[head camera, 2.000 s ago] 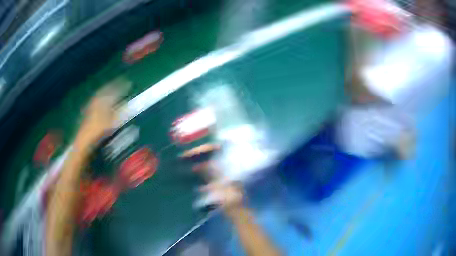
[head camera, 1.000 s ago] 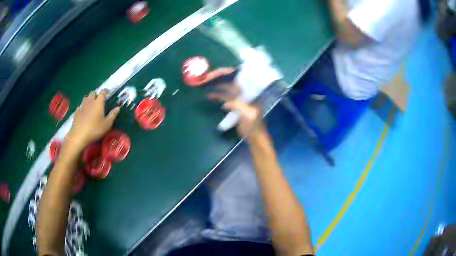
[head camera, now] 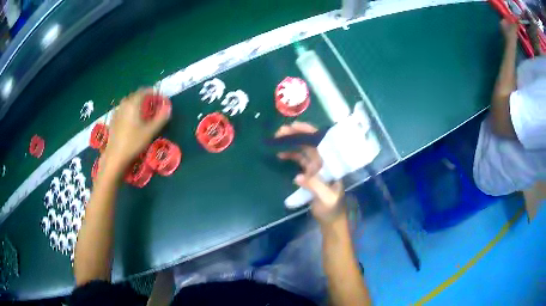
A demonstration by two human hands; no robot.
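My left hand (head camera: 133, 128) holds a red fan housing (head camera: 157, 106) near the white rail. My right hand (head camera: 317, 173) is around the black lever and white handle of the dispensing gun (head camera: 353, 146). Its clear syringe barrel (head camera: 323, 83) points up and away, with a green tip near the rail. A housing with a white impeller in it (head camera: 292, 95) sits left of the barrel. An empty red housing (head camera: 215, 132) stands mid-bench, with two loose impellers (head camera: 234, 102) behind it. More red housings (head camera: 163, 156) lie beside my left wrist, partly hidden by it.
Many white impellers (head camera: 64, 203) lie in a cluster at left. The scuffed white rail (head camera: 257, 51) crosses behind. A red housing (head camera: 36, 146) and an impeller (head camera: 87, 109) lie beyond it. A person (head camera: 530, 107) sits at right, near a blue stool (head camera: 446, 191). The gun's dark rod overhangs the bench edge.
The view has turned and sharpened. My left hand now shows a red housing in its fingers, lifted beside the rail. My right hand is still at the gun, and the loose impellers and fitted housing remain nearby.
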